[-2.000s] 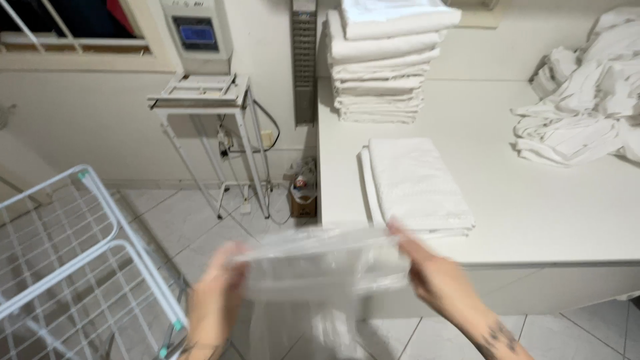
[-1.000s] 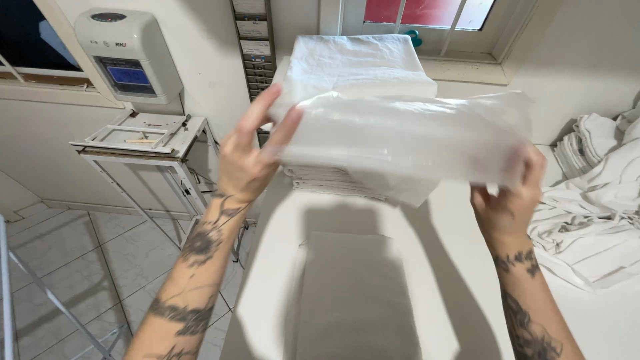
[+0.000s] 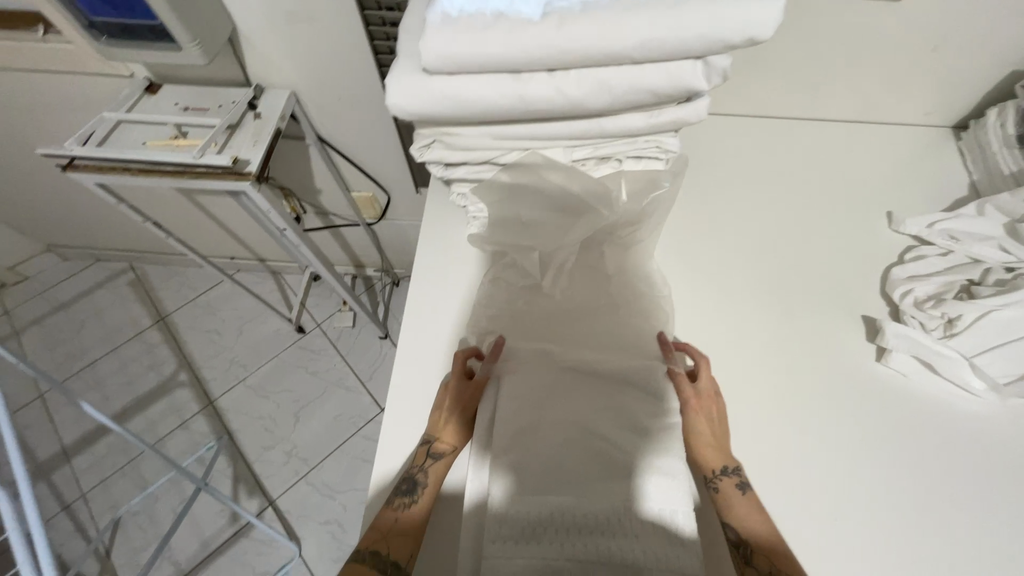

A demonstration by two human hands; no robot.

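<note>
A translucent plastic bag (image 3: 576,296) lies on the white table, its far end crumpled and raised against a stack of folded white cloths (image 3: 560,92). Its near part covers the far portion of a folded white cloth (image 3: 588,472). My left hand (image 3: 468,388) pinches the bag's left edge between thumb and fingers. On the opposite edge, my right hand (image 3: 692,392) pinches the plastic in the same way. Both hands are level with each other, one on each side of the folded cloth. Its near end runs out of view at the bottom.
Loose white cloths (image 3: 960,296) lie in a heap on the table (image 3: 800,280) at the right. A metal stand (image 3: 264,192) with a cable is left of the table, below a wall-mounted device (image 3: 152,28). A wire drying rack (image 3: 144,448) stands at lower left.
The bag, held up in the air in front of the stack a second ago, now lies on the table over the folded cloth. Both hands have come down with it. The view has shifted.
</note>
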